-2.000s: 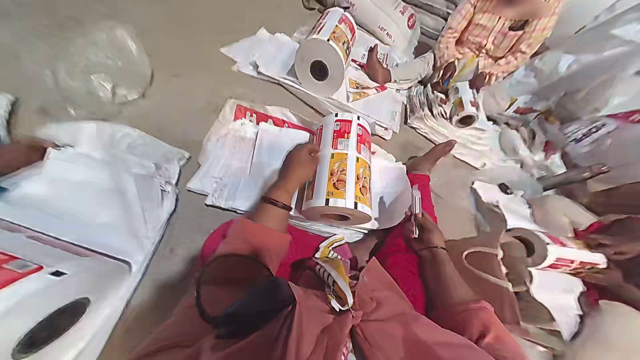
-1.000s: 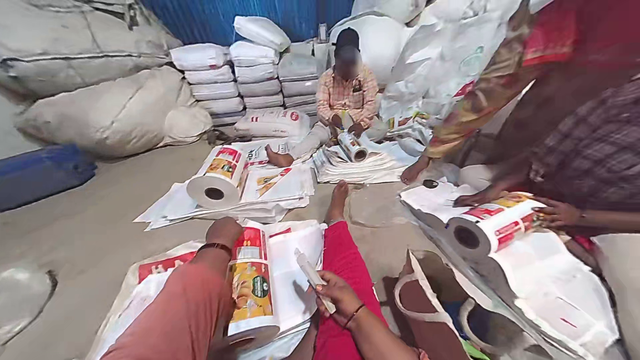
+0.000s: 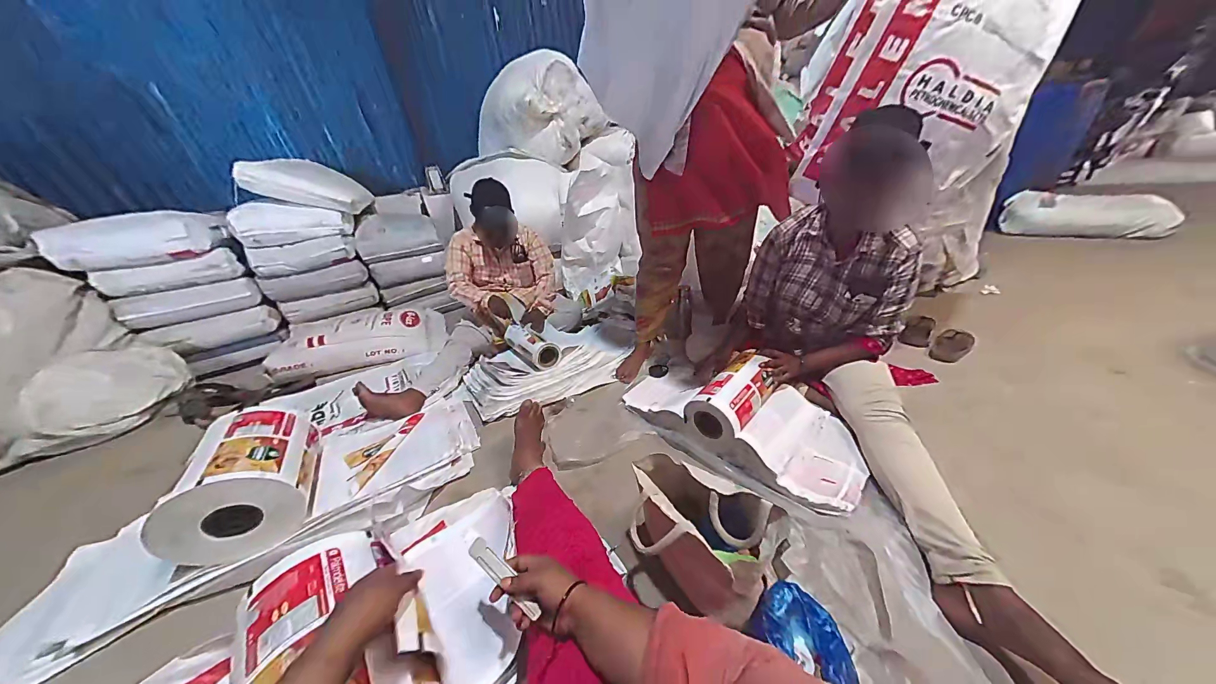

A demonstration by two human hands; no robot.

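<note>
My right hand (image 3: 551,594) grips a slim white tool (image 3: 502,578), perhaps a cutter; its kind cannot be told. My left hand (image 3: 380,598) lies at the right side of a printed film roll (image 3: 294,608) with red and yellow panels, at the lower left. Its fingers are bent near the film's edge, and whether they pinch it cannot be told. White sheets (image 3: 465,560) lie between my two hands, beside my outstretched leg in red cloth.
A larger printed roll (image 3: 228,484) rests on sheets at left. Two seated people handle rolls (image 3: 546,351) (image 3: 731,394); another person stands between them. An open bag (image 3: 684,541) and blue plastic (image 3: 807,632) lie right of my leg. Stacked white sacks (image 3: 171,275) line the blue wall.
The view has lifted and swung toward the room. My left hand was on top of the near roll and is now at its right side. My right hand still holds the slim tool.
</note>
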